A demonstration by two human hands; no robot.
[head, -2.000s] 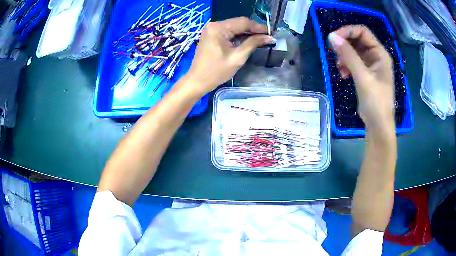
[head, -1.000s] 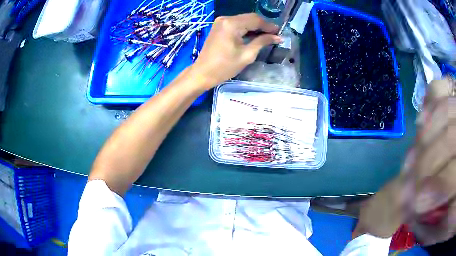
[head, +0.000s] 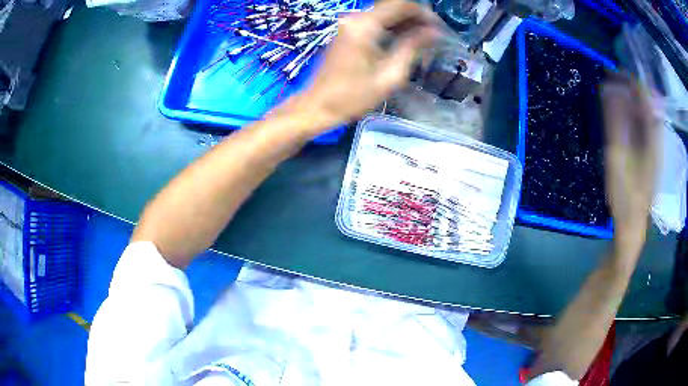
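Note:
My left hand [head: 377, 60] is blurred, just left of the small metal press fixture [head: 457, 75]; I cannot tell if it holds a piece. My right hand [head: 632, 128] is also blurred, at the right edge of the right blue tray [head: 522, 136], which holds tiny black parts. The clear plastic box [head: 427, 258] is nearest my body, with red and white wired pieces [head: 411, 215] in a row on a white liner. The left blue tray [head: 181, 98] holds a loose heap of similar pieces [head: 290, 30]. The press head [head: 490, 22] is at the top, partly cut off.
The worn metal press base [head: 430, 113] lies behind the clear box. Clear plastic boxes or lids [head: 671, 181] are at the far right. A white slip [head: 498, 44] is beside the press head. A blue basket [head: 56, 252] stands on the floor at left, and a red object [head: 600, 366] is at lower right.
My left hand has moved off the fixture, leftward. My right hand has moved up from the lower right to beside the right tray. The view has tilted.

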